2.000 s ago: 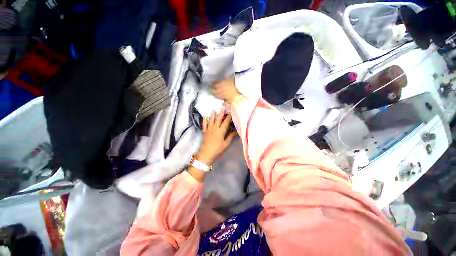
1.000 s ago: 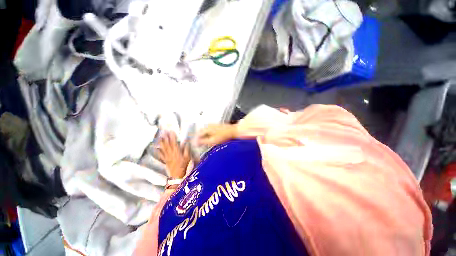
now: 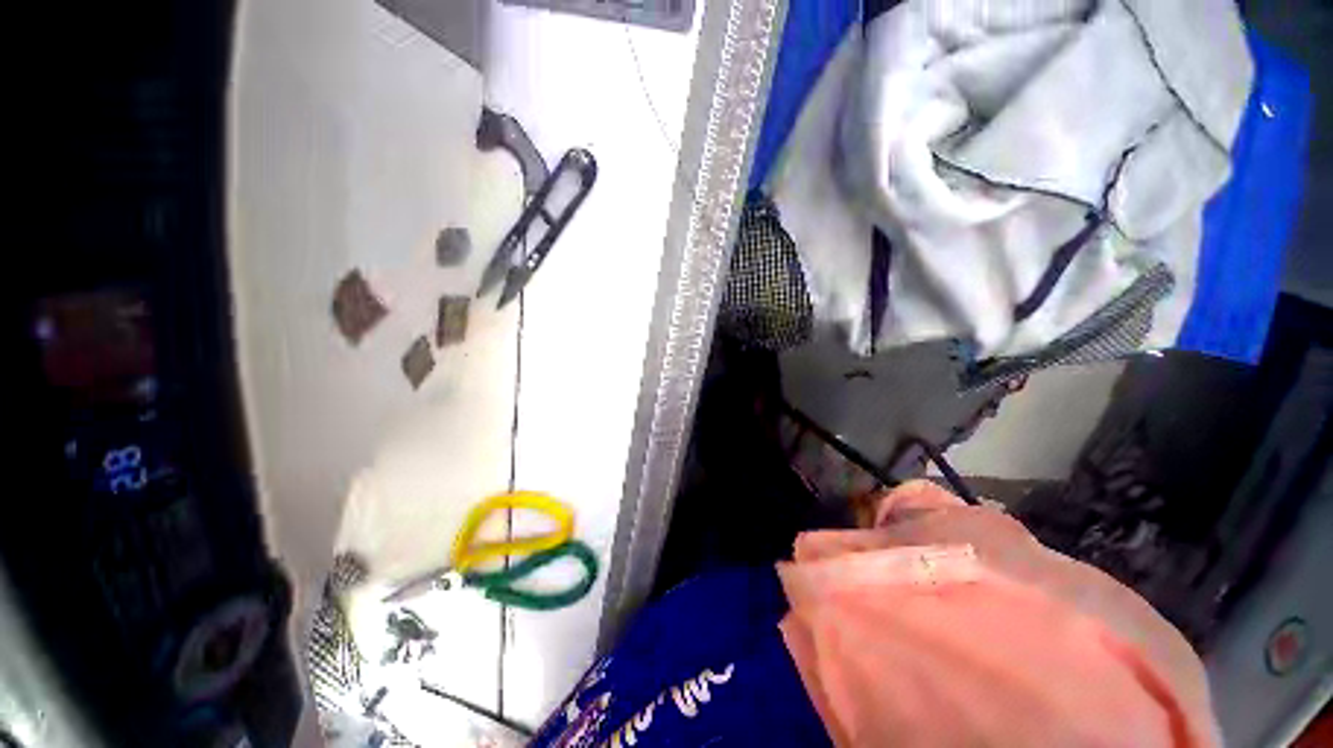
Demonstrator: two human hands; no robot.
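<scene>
Pale grey-white garments (image 3: 1009, 132) with black piping and small checked patches lie heaped in a blue crate (image 3: 1265, 219) at the upper right. The worker's right sleeve reaches in from the bottom right. Only a blurred bit of my right hand (image 3: 882, 506) shows at its cuff, below the crate; its fingers and anything in them cannot be made out. My left hand is not in view. Scissors (image 3: 512, 552) with one yellow and one green loop lie on the white machine table (image 3: 570, 395). Dark thread snips (image 3: 544, 219) lie farther up the table.
Several small brown and grey scraps (image 3: 360, 306) lie left of the snips. A dark machine part with a lit display (image 3: 124, 468) fills the left edge. Dark bars or straps stand between table and crate. The blue apron (image 3: 702, 628) is at the bottom.
The view has swung right and closer to the table edge and crate. The left hand, earlier on pale cloth, is out of view. The right hand has left the cloth and is mostly hidden.
</scene>
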